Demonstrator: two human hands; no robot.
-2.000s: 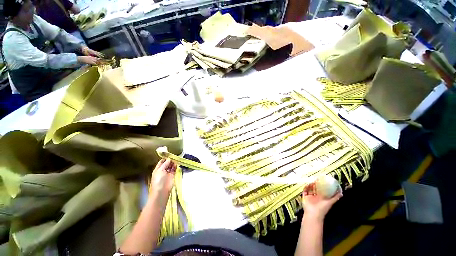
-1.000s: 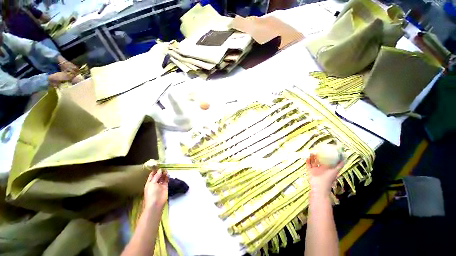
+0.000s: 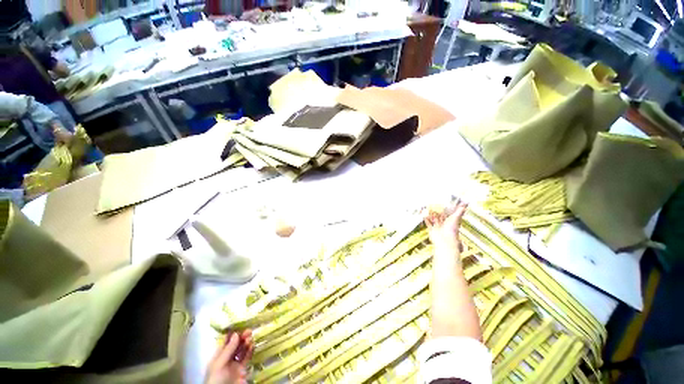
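Yellow-green straps (image 3: 337, 315) lie in a wide crossing grid on the white table in front of me. My left hand (image 3: 231, 358) is low at the grid's left edge, its fingers closed at the end of a strap. My right hand (image 3: 445, 219) reaches over the grid to its far side, with the fingers partly spread. A pale strap stretch runs up to it from the left. Glare hides what is in my right palm, and the squeeze bottle cannot be made out there.
Khaki bag bodies (image 3: 67, 322) slump at the left, and more stand at the far right (image 3: 540, 127). A strap bundle (image 3: 521, 201) lies beside them. Folded pieces (image 3: 307, 139) and a brown sheet (image 3: 401, 109) are at the far side. A white container (image 3: 217, 255) stands left of the grid. A person's hand shows far left.
My right hand has moved away from me to the grid's far side. My left hand is lower in view, at the grid's left edge. The strap no longer stretches above the grid between my hands.
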